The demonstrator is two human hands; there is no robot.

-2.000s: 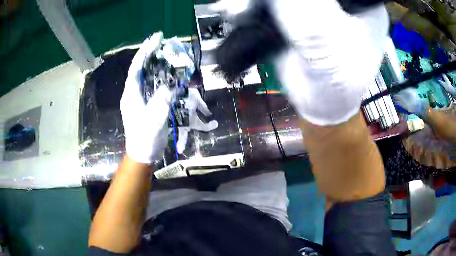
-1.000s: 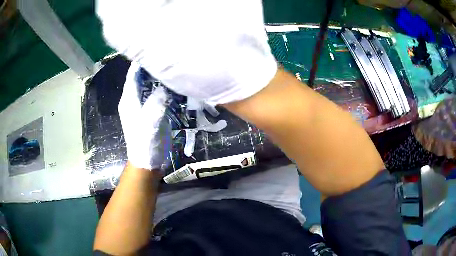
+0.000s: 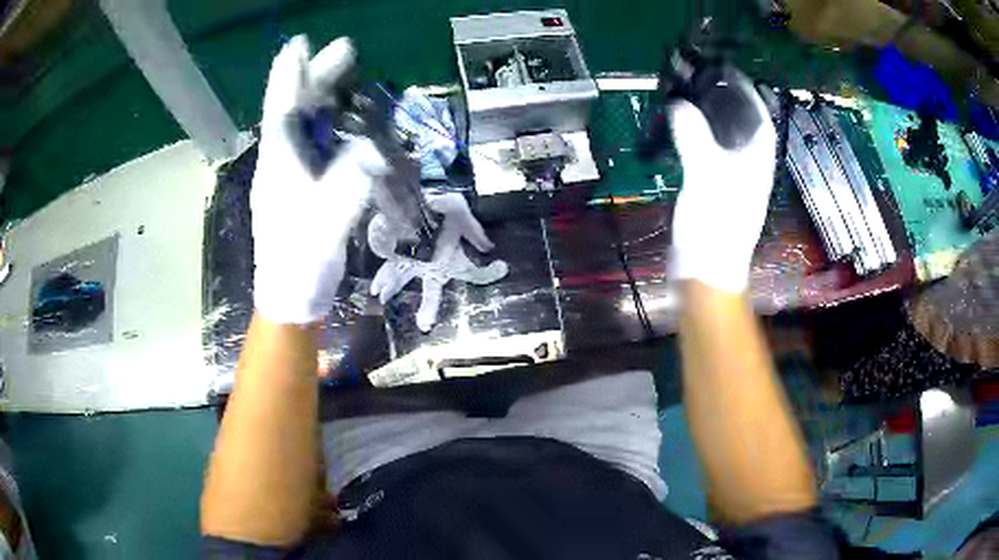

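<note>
My left hand (image 3: 310,181), in a white glove, is raised over the left part of the bench. It holds a dark, blurred profile assembly (image 3: 397,164) that slants down to the right. My right hand (image 3: 723,175), also gloved in white, is raised right of the screw feeder (image 3: 524,98) and holds the black electric screwdriver (image 3: 701,88). The tool is apart from the workpiece, and its tip is too blurred to tell. Spare white gloves (image 3: 444,263) lie crumpled on the dark bench top, partly behind the workpiece.
A pale strip (image 3: 471,359) with a dark slot lies at the bench front edge. Silver profile bars (image 3: 838,191) lie at the right. A pale board (image 3: 153,273) with a dark picture is at the left. A grey post (image 3: 175,82) rises behind it. A blue heap (image 3: 915,82) is far right.
My right hand and the screwdriver have moved off the workpiece to the right, uncovering the screw feeder. My left hand has risen slightly with the profile assembly.
</note>
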